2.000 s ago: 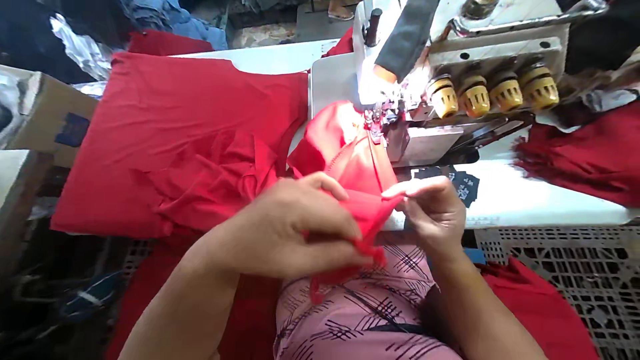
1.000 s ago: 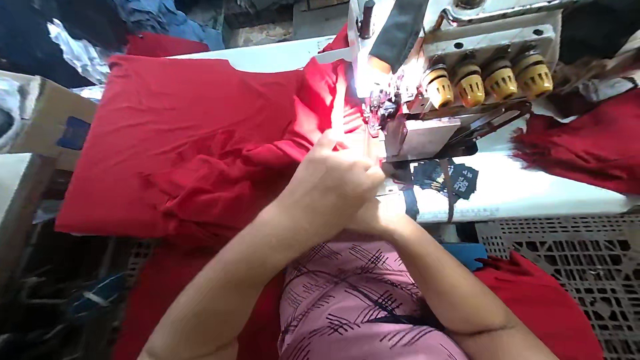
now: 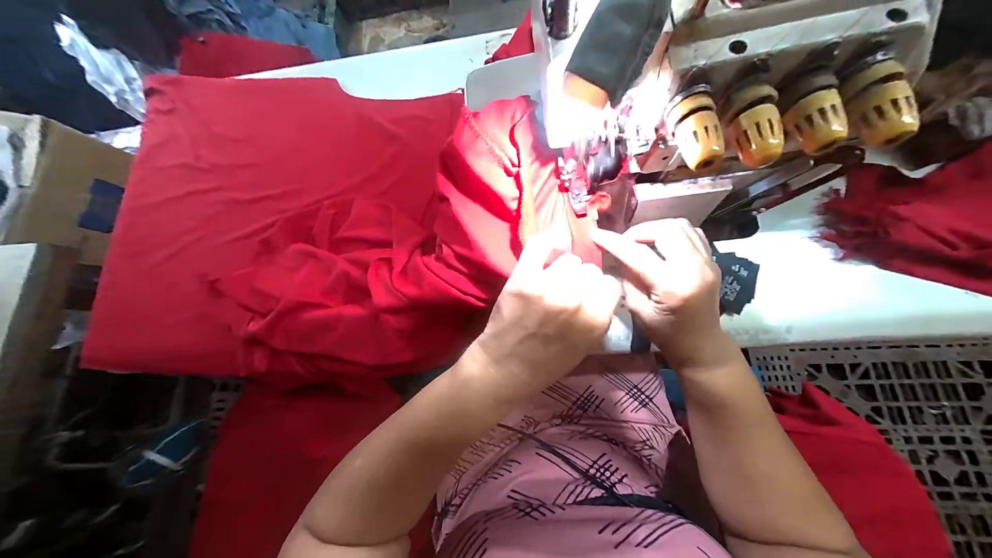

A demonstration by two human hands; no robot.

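Observation:
An overlock sewing machine (image 3: 798,39) with several yellow tension dials stands at the top right, its lamp lighting the presser foot (image 3: 577,186). Red knit fabric (image 3: 480,178) runs up to the foot and bunches to its left, with a stitched seam showing along one edge. My left hand (image 3: 554,302), curled, grips the red fabric just below the foot. Close on its right, my right hand (image 3: 670,279) pinches the fabric edge between thumb and forefinger. Its fingertips are near the foot. Black labels (image 3: 736,283) bearing writing lie on the white table right of my right hand.
Spread red fabric (image 3: 271,147) covers the left of the white table (image 3: 821,310). A red fabric pile (image 3: 922,209) lies at the right. Below the table's edge is a plastic crate (image 3: 914,403) with red cloth. A cardboard box (image 3: 70,170) stands at the far left.
Two seconds ago both hands held a fabric edge nearer my body; they then moved up to the foot. Since one second ago my right hand has come out from behind the left, uncovering its fingers.

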